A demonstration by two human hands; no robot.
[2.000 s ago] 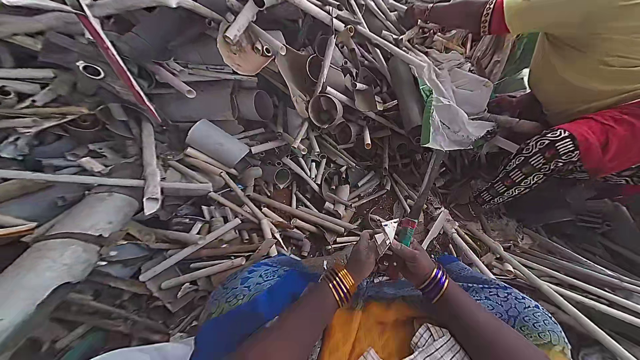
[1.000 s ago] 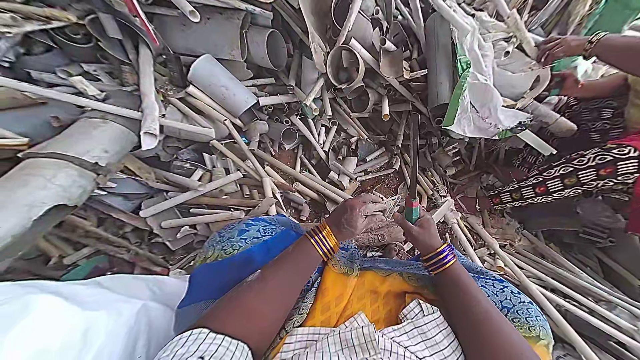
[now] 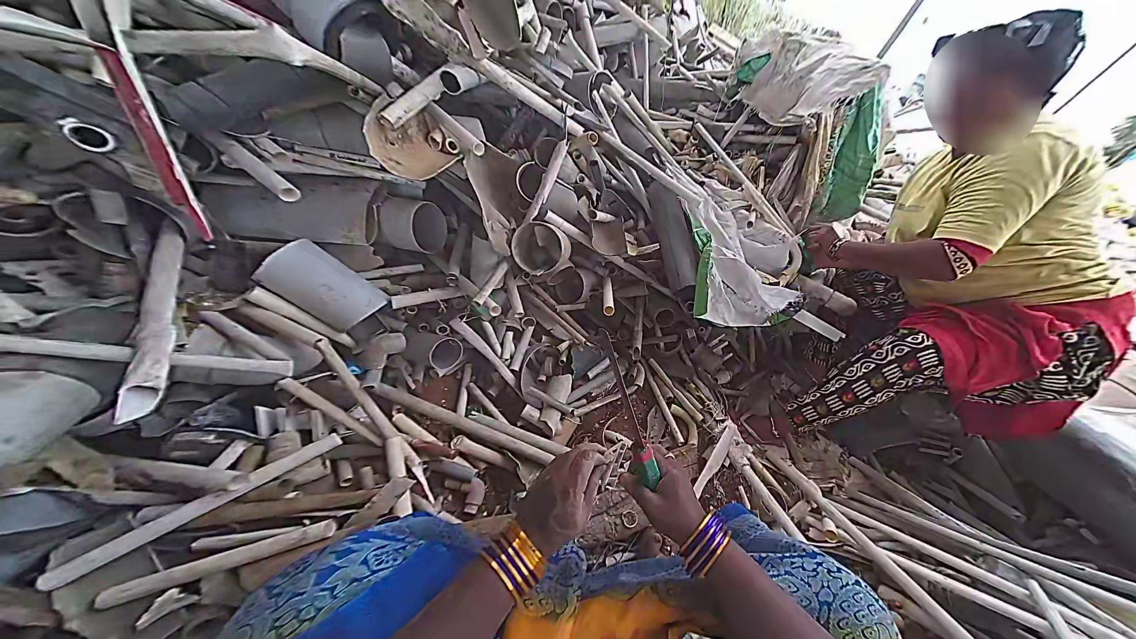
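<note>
My right hand [image 3: 666, 501] is closed around the green and red handle of a hand tool [image 3: 647, 468]; its long, thin dark blade points up and away over the scrap. Close beside it, my left hand [image 3: 564, 497] grips a small pale piece of scrap [image 3: 612, 457], whose exact kind I cannot tell. Both hands are above my lap, with the blue patterned cloth [image 3: 373, 577] under my wrists. Cut pipe pieces lie just beyond my fingers, among them a short grey pipe [image 3: 319, 284] and an open pipe ring [image 3: 540, 248].
Scrap plastic pipes cover the ground all around. Long thin pipes [image 3: 887, 550] lie at the lower right. A torn white and green sack [image 3: 732, 266] rests on the heap. At the right a person in a yellow shirt [image 3: 1021, 213] sits with their hands near the sack.
The view has tilted up, showing more of the person at the right. My hands stay close together over my lap. The tool's blade leans further left than a second ago.
</note>
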